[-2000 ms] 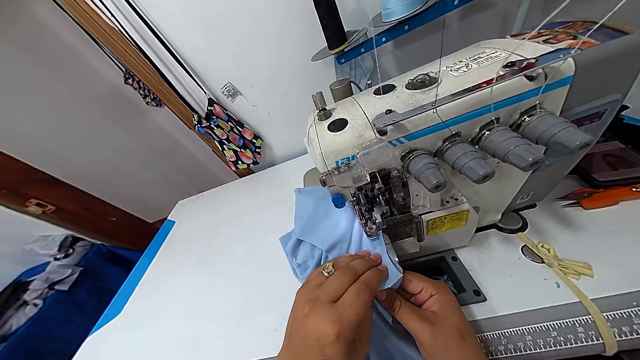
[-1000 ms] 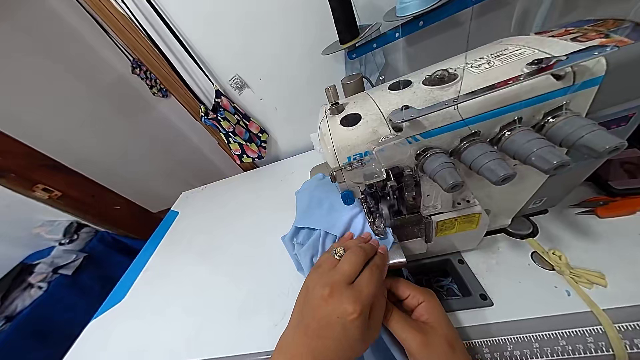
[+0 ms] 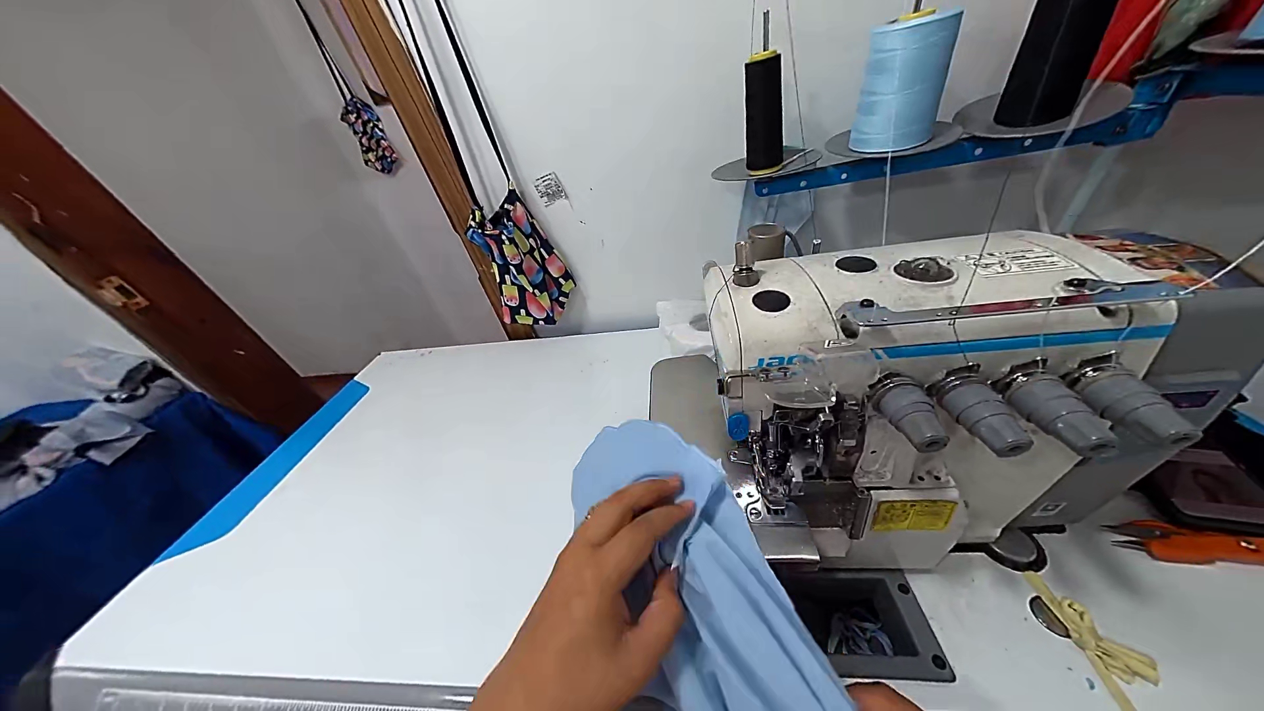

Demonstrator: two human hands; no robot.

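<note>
Light blue fabric [image 3: 750,602] hangs in front of and left of the presser foot of a white overlock sewing machine [image 3: 790,464], away from the needle area. My left hand [image 3: 602,592] pinches the upper part of the cloth between thumb and fingers. Of my right hand [image 3: 882,697], only a small part shows at the bottom edge, beside the lower end of the fabric; its fingers are hidden, so its grip cannot be told.
Thread cones [image 3: 904,84] stand on a blue rack behind the machine. Orange-handled thread snips [image 3: 1195,545] and a tied yellow strip [image 3: 1086,632] lie at the right. Below the presser foot, a recessed bin [image 3: 869,627] holds thread scraps. A patterned pouch [image 3: 523,262] hangs on the wall.
The blue fabric has come away from the presser foot, toward the left and front. My right hand has moved down, mostly out of view. The view has shifted, showing more of the thread rack.
</note>
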